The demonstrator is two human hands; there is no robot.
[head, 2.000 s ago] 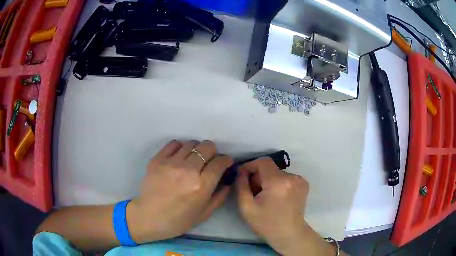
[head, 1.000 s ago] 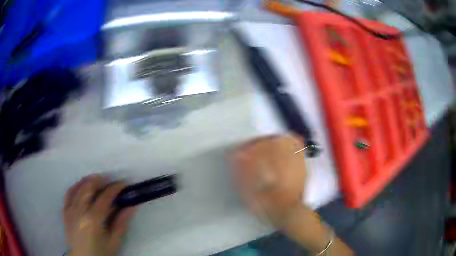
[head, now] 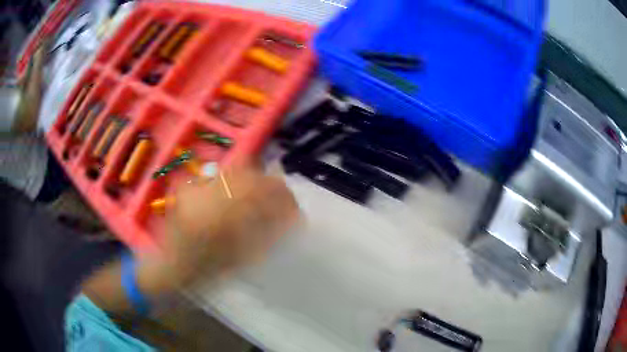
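My left hand [head: 237, 220], with a blue wristband and a ring, is over the near right edge of the red compartment tray [head: 180, 106]. It is blurred, and its fingertips and anything in them cannot be made out. Orange cells and green circuit boards lie in the compartments beside it. A black plastic housing [head: 448, 333] lies on the pale mat [head: 357, 265] at the bottom of the view, with a small black oval piece [head: 386, 339] by its left end. My right hand is not in view.
A pile of black housings [head: 368, 148] lies between the tray and a blue plastic bin [head: 426, 89]. The silver feeder [head: 543, 230] stands at right, with small clear-grey bits before it. The black screwdriver [head: 594, 295] lies at the right edge. Another person's arm [head: 30, 100] shows far left.
The view has swung left. My left hand has let go of the black housing and moved over the left tray. My right hand has left the picture.
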